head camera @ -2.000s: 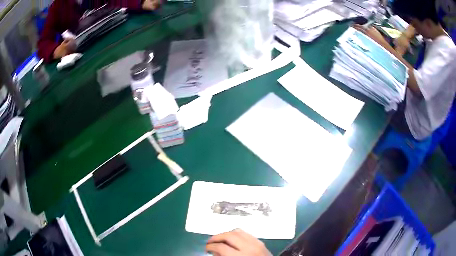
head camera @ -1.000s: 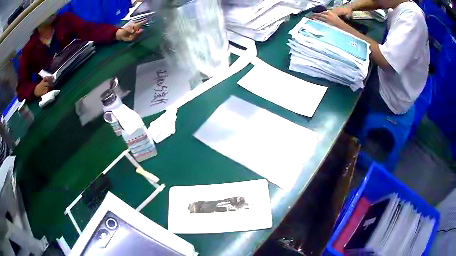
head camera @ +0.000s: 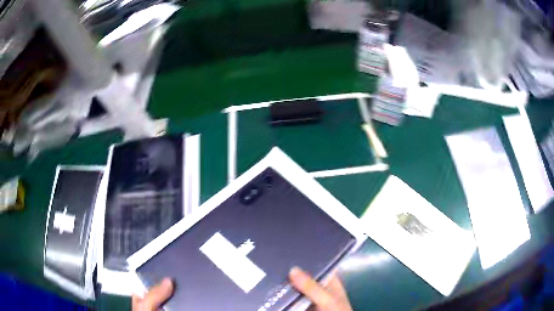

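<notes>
A tablet (head camera: pixel 243 206), grey back up with a corner camera and a white label, lies on a white foam sleeve (head camera: pixel 319 197) and is held low in front of me. My left hand (head camera: pixel 157 296) grips its lower left edge. My right hand (head camera: pixel 319 291) grips its lower right side, thumb on the back. Both hands are partly cut off by the bottom edge. The positioning frame (head camera: pixel 232 143) of white tape is on the bench behind, with a black block (head camera: pixel 296 112) at its top edge and a cream stick (head camera: pixel 374 141) on its right side.
Two more tablets, one dark (head camera: pixel 149 200) and one with a white label (head camera: pixel 76 225), lie at the left. The smoothing board (head camera: pixel 422 234) is at the right, beside whitish liner sheets (head camera: pixel 491 194) and a narrow white strip (head camera: pixel 527 158). A bottle (head camera: pixel 373 48) stands behind.
The view has swung left. The tablet on its sleeve, earlier cut off at the bottom edge, is now central with both hands on it. The other people are out of view.
</notes>
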